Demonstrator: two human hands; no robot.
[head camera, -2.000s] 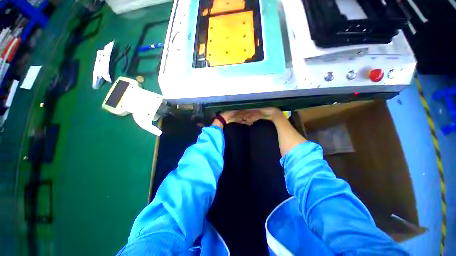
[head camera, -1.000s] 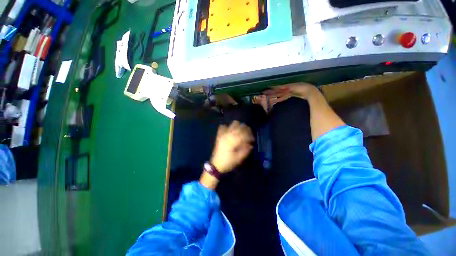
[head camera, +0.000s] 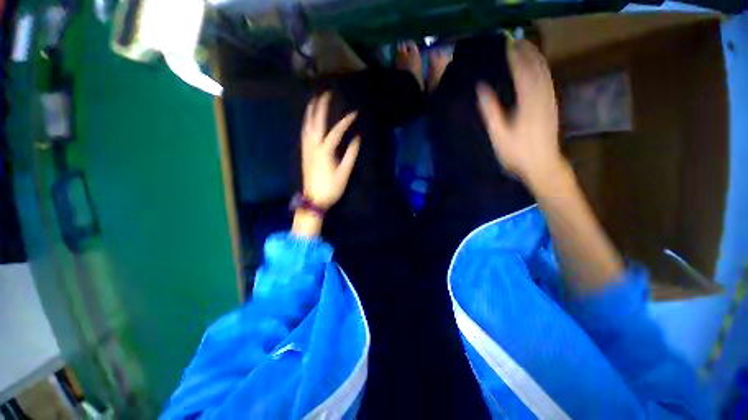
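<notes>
My left hand (head camera: 326, 156) rests on or just above my left thigh, fingers spread, holding nothing. My right hand (head camera: 525, 115) is over my right thigh, slightly blurred, thumb apart from the fingers, also holding nothing. My black-clothed legs (head camera: 402, 271) fill the middle of the view. The cream handheld device (head camera: 164, 29) is cut off by the top edge at the upper left and blurred. Of the machine, only a dark lower edge shows along the top.
An open cardboard box (head camera: 681, 164) stands right of my legs with a pale sheet (head camera: 599, 102) inside. The green surface (head camera: 176, 197) runs along the left, with a blurred dark frame (head camera: 75, 209) on it. Blue floor shows at the far right.
The view has tilted down, so the machine top and orange fixture have left the picture. My hands, together at first, have come apart and lie over separate thighs.
</notes>
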